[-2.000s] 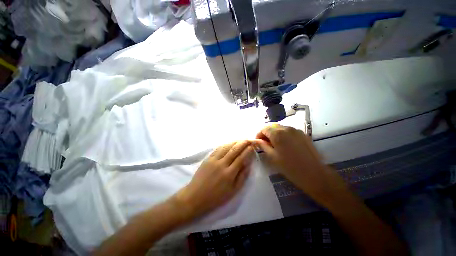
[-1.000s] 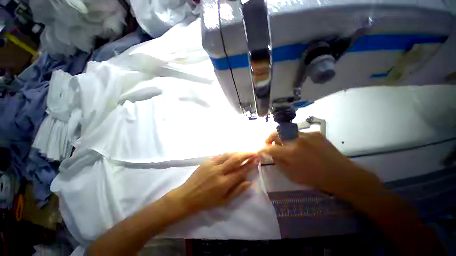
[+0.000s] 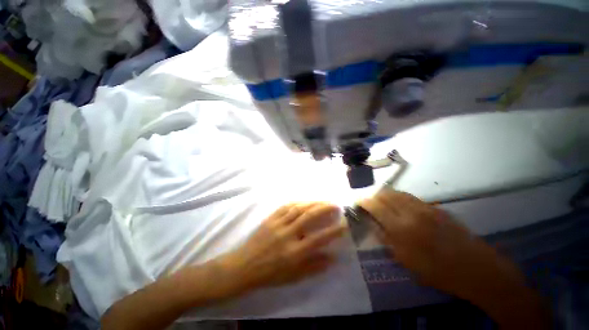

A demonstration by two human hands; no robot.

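A large white garment [image 3: 187, 174] lies over the table left of and below the needle area, its right edge running down near the table's front. My left hand [image 3: 294, 242] lies on the garment with fingers bent near that edge; the fingertips are blurred by glare. My right hand [image 3: 403, 229] is just right of the edge, fingertips by a small metal piece on the machine bed; whether it pinches cloth cannot be told. The sewing machine head [image 3: 349, 71] stands above. A hinged metal arm [image 3: 399, 169] sits right of the dark presser part [image 3: 359, 174]. The needle is lost in glare.
A bundle of white strips [image 3: 61, 161] lies at the left. Blue-grey cloth [image 3: 22, 155] is heaped beyond it, with white pieces [image 3: 84, 32] at the upper left. A printed tape strip [image 3: 387, 274] runs along the table's front. Orange handles [image 3: 19, 283] show at the far left.
My right hand has come back from the presser area toward the table's front and right. The hinged metal arm has swung to a slant. My left hand has flattened slightly on the garment.
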